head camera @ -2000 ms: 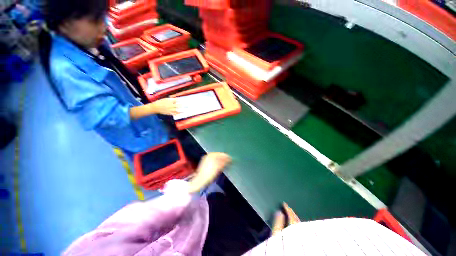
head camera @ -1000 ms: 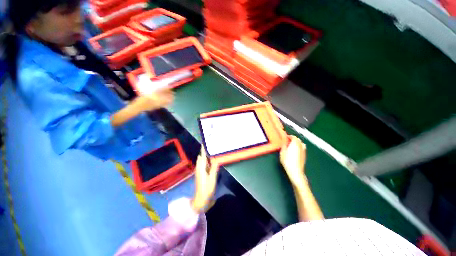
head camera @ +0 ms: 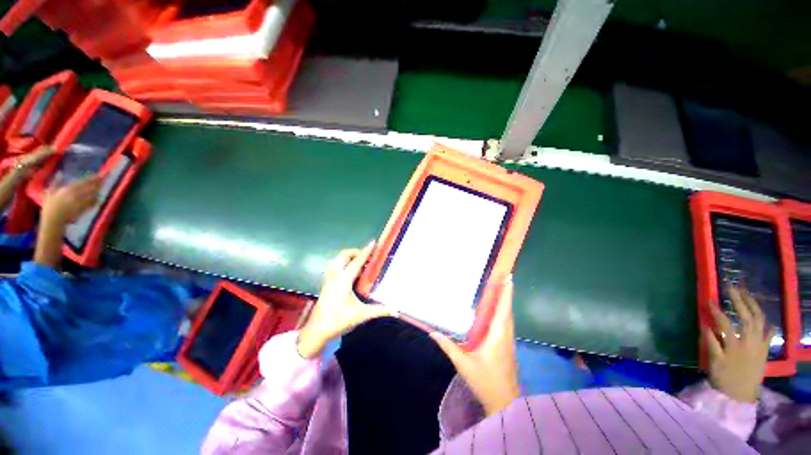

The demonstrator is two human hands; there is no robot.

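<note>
A tablet with a plain white screen sits in an orange-red tray over the green belt in front of me, tilted with its top to the right. My left hand grips the tray's lower left side, thumb along the bottom edge. My right hand grips its lower right corner. The fingertips behind the tray are hidden.
Green belt runs across. At left, another person's hands touch a tablet in a tray; stacked orange trays stand behind. A metal post rises behind. At right, another person's hand is on a dark tablet.
The view has swung right. The white-screen tablet and tray, in both my hands, now stand more upright in the picture and nearer me. The person at right has come into view.
</note>
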